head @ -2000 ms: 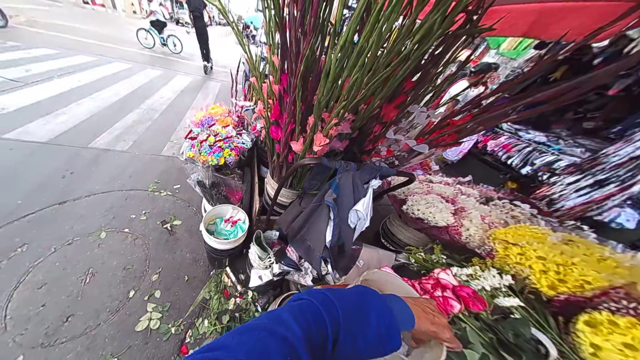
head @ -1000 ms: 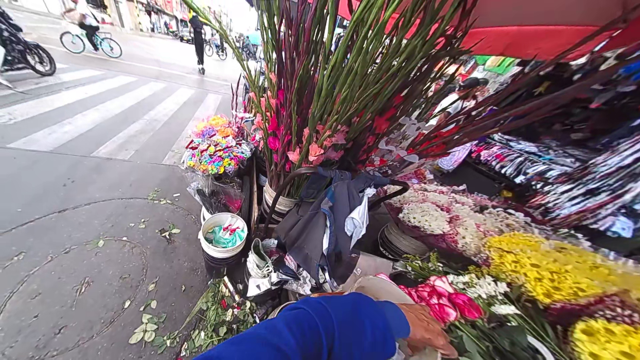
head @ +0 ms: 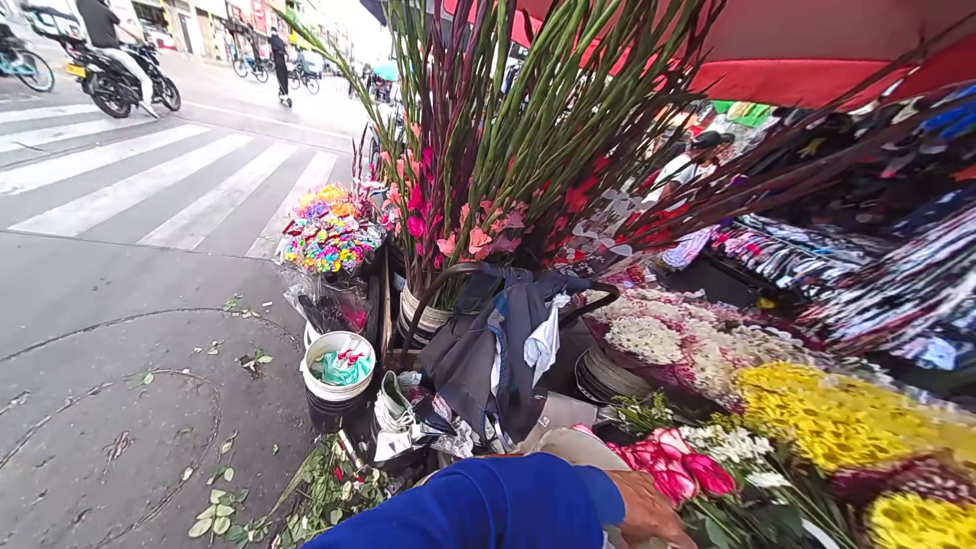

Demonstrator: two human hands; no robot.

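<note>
My left hand (head: 648,515), in a blue sleeve (head: 488,503), reaches across the bottom of the head view. It is against the rim of a pale bucket (head: 583,448), beside pink-edged roses (head: 675,461). My fingers are cut off or hidden, so what they hold cannot be told. My right hand is out of view. Ahead, a dark garment (head: 473,351) hangs over a curved handle. Behind it, tall gladiolus stems (head: 534,137) stand in a ribbed bucket (head: 419,313). White blossoms (head: 648,339) and yellow chrysanthemums (head: 808,412) lie at the right.
A white bucket (head: 340,366) holding a teal bag stands at the left, near a multicoloured bouquet (head: 329,232). Cut leaves and stems (head: 335,480) litter the pavement. A red canopy (head: 762,61) hangs above. A person rides a motorcycle (head: 126,72) by the crosswalk.
The motorcycle has come farther into view at the upper left. My left arm stays low near the bucket and roses, with little plain change.
</note>
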